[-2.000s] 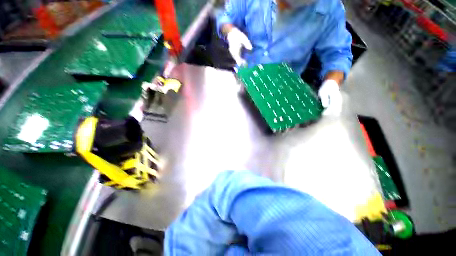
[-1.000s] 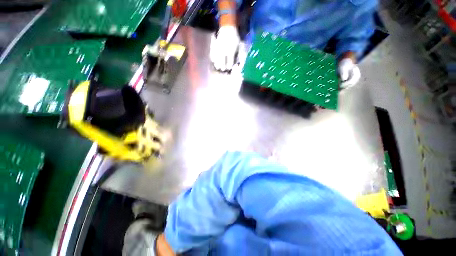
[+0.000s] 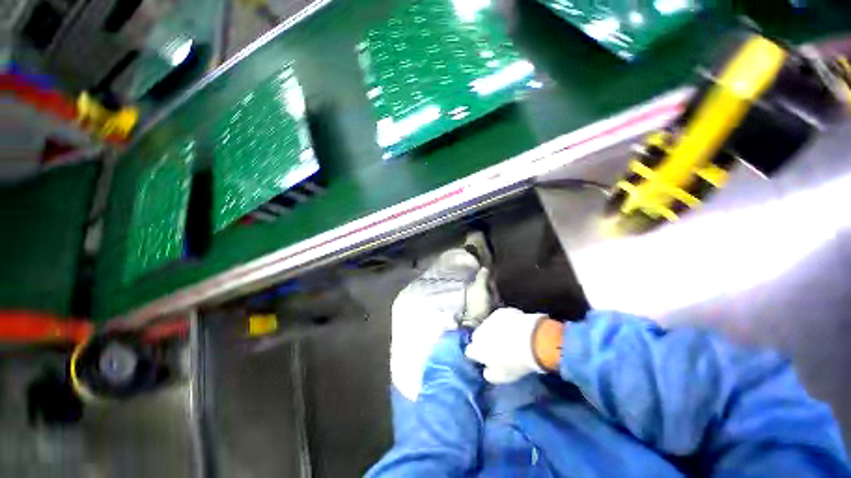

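My left hand [image 3: 474, 282] is in a greyish-white glove and points away from me below the conveyor rail. Bulky white fabric [image 3: 422, 322] lies along its left side; blur hides where glove and fabric divide. My right hand [image 3: 507, 346], in a white knit glove with bare wrist showing, comes from the right. Its curled fingers are closed at the cuff of the left glove, beside the blue left sleeve [image 3: 431, 406]. Whether the left fingers hold anything cannot be told.
Green circuit boards [image 3: 439, 70] lie on the green conveyor [image 3: 345, 177] beyond a silver-white rail [image 3: 401, 220]. A black-and-yellow striped stand [image 3: 690, 140] is on the steel bench [image 3: 737, 266] at right. A round black unit with yellow rim [image 3: 117, 364] is at lower left.
The view has swung left towards the conveyor, and the coworker is out of view. Both my gloved hands now show together; before, the left was partly visible at the bottom edge.
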